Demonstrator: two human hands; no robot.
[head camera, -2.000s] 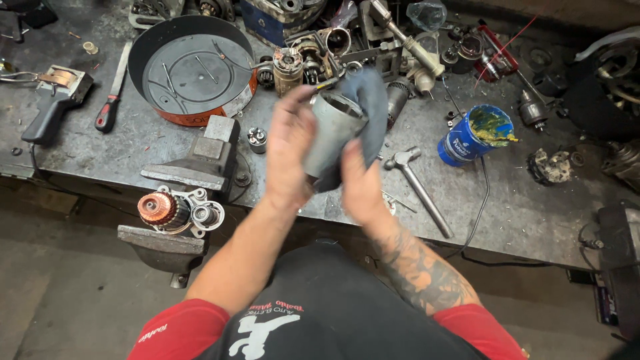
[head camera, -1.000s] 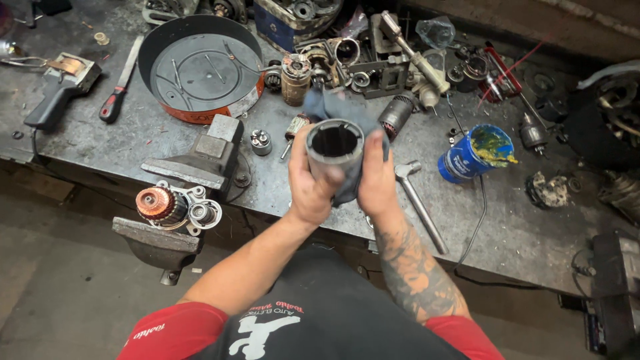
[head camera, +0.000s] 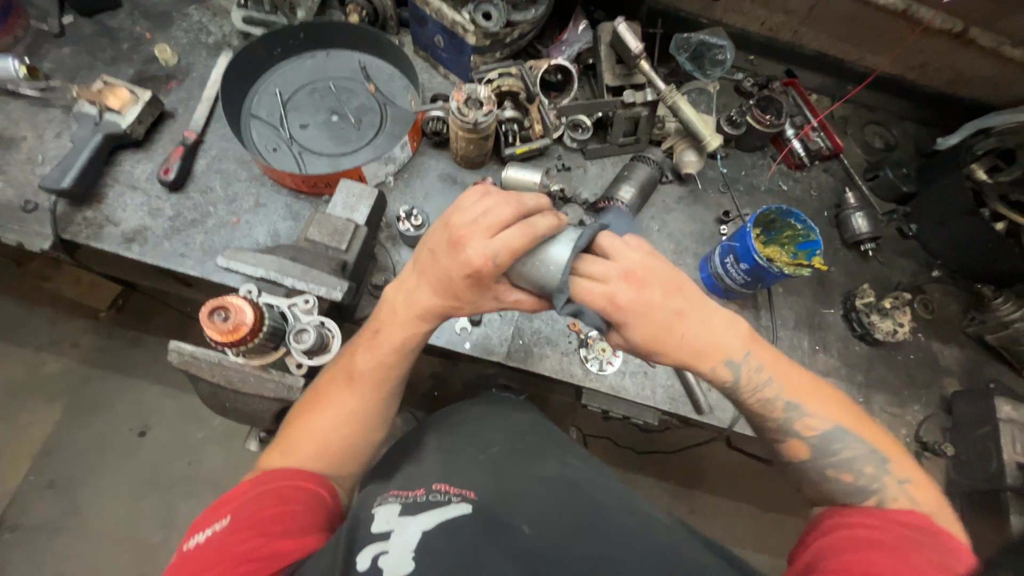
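Observation:
My left hand is closed around a grey metal cylindrical housing, held on its side above the bench edge. At the housing's right end, my right hand grips a dark cloth, its fingers hidden in the cloth at the opening. A small round part with a metal plate lies below my right hand at the bench edge. Behind the hands are a small metal cylinder and a dark toothed cylindrical part. Under my right forearm a steel bar shows in part.
A bench vise stands left, with a copper-ended armature and bracket by its jaw. Behind it are a round pan, a red-and-black-handled file and a soldering gun. A blue grease tub stands right; loose motor parts crowd the back.
The housing has turned from mouth-up to lying sideways, its opening toward my right hand. My right hand has moved from the housing's side to the cloth at its end.

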